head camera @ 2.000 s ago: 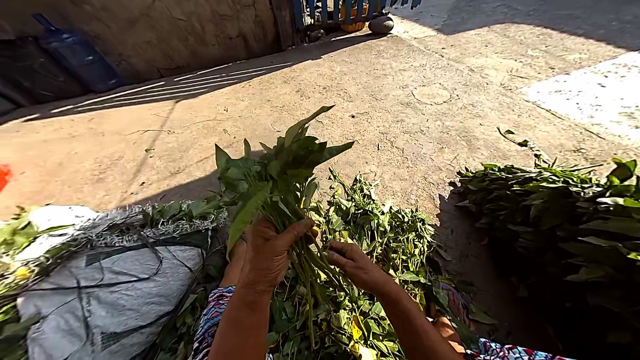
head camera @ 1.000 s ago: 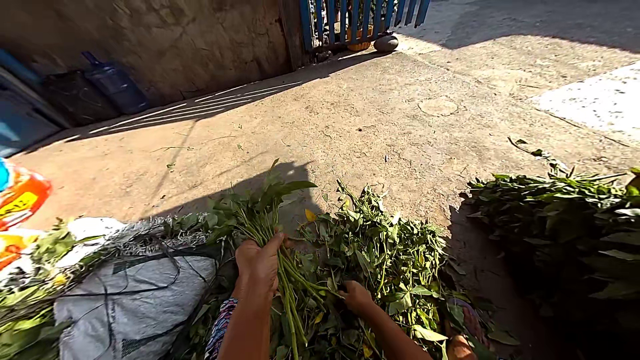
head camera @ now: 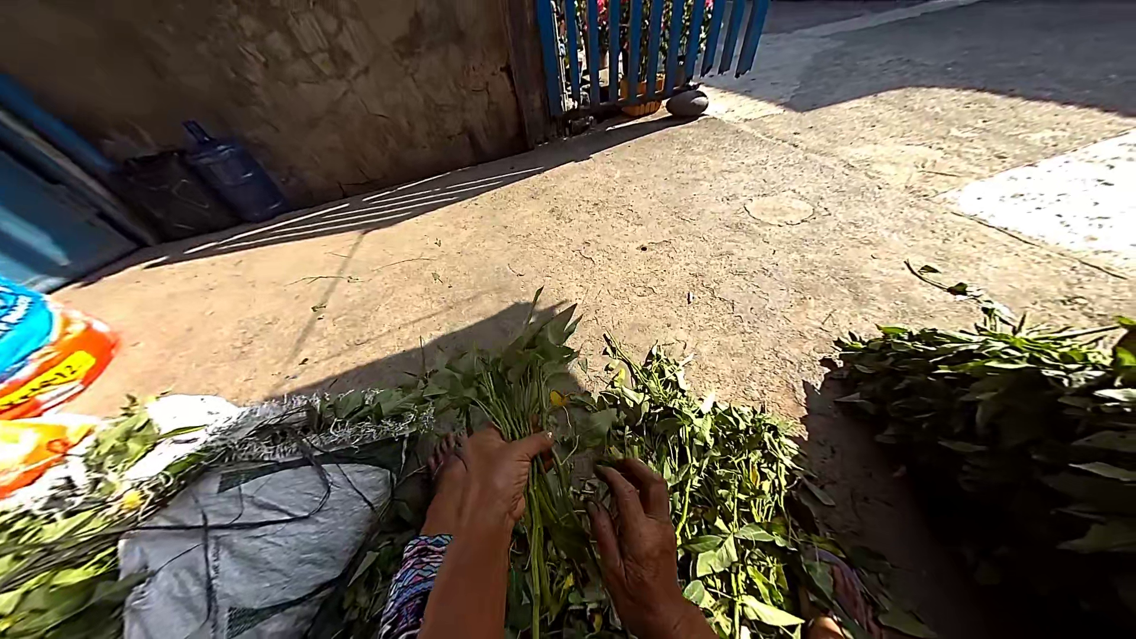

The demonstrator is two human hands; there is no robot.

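My left hand point(head camera: 488, 475) is closed around the stems of a bunch of leafy green cuttings point(head camera: 524, 382); leaves fan out above the fist and long stems hang below. My right hand point(head camera: 635, 532) is just right of those stems, its thumb and fingers apart, with nothing visible between them. Beneath and to the right of it lies a loose heap of leafy stems point(head camera: 728, 470). A larger stack of leafy greens point(head camera: 994, 399) sits at the right, mostly in shade.
A white woven sack point(head camera: 266, 532) with dark cords lies left, among more greens point(head camera: 53, 568). Beyond are colourful plastic bags point(head camera: 53, 355), a blue water jug point(head camera: 235, 173) by the wall, a blue slatted gate point(head camera: 648, 44) and a stone point(head camera: 688, 104) on the concrete ground point(head camera: 577, 231).
The bunch in my left hand, raised two seconds ago, is lower. My right hand, down at the heap a second ago, has come up beside the stems with its fingers spread.
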